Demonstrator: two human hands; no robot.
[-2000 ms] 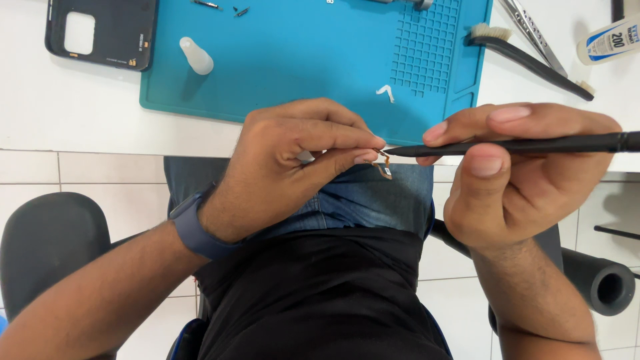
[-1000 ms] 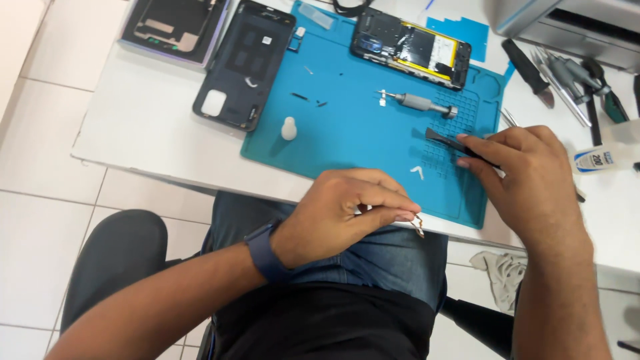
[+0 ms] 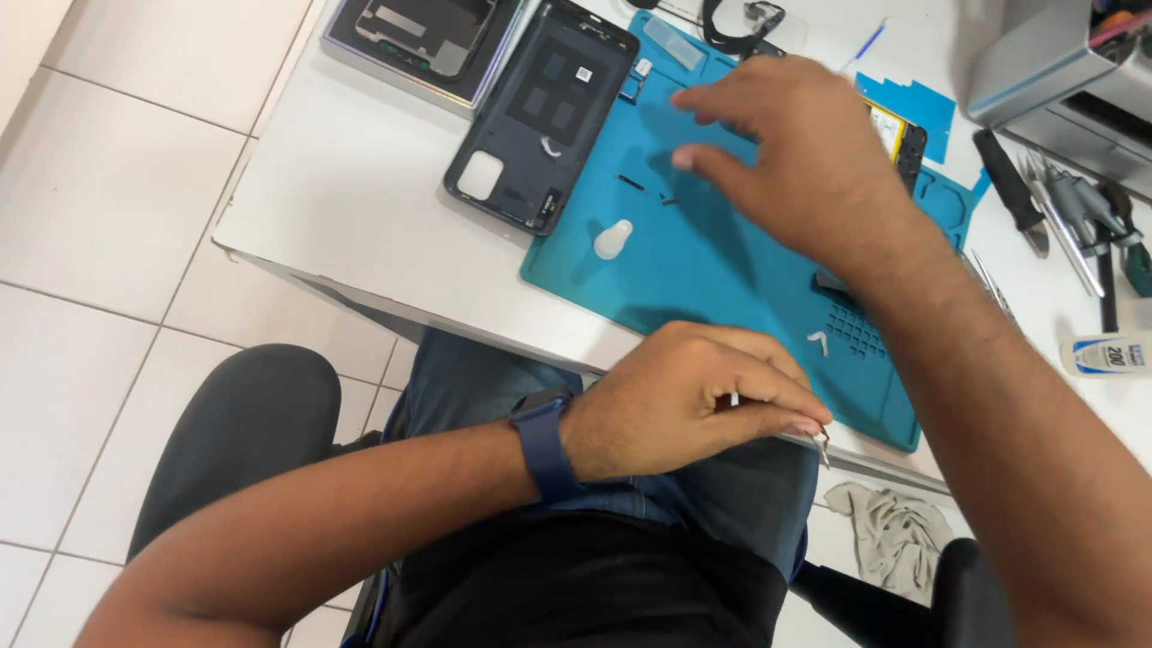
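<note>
My left hand (image 3: 702, 400) pinches a small thin part (image 3: 824, 443), perhaps a flex cable, between thumb and fingertips near the table's front edge. Over the blue repair mat (image 3: 585, 270) my right hand (image 3: 783, 144) hangs with its fingers apart and nothing between them. Left of its fingers lie a SIM tray (image 3: 635, 83) and a black phone back cover (image 3: 549, 117). A small white bottle-shaped piece (image 3: 614, 239), tiny dark parts (image 3: 632, 184) and a bent white strip (image 3: 818, 342) rest on the mat. A dark tool (image 3: 832, 286) is partly hidden by my right forearm.
An open box with a phone screen part (image 3: 432, 36) stands at the back left. The opened phone (image 3: 911, 153) is mostly behind my right arm. Along the right are a black-handled knife (image 3: 1008, 180), pliers (image 3: 1080, 207), a white bottle (image 3: 1107, 355) and a grey machine (image 3: 1044, 72).
My right hand has let go of the dark tool and moved to the left and farther back over the mat. The left hand still holds the small part. The view has shifted.
</note>
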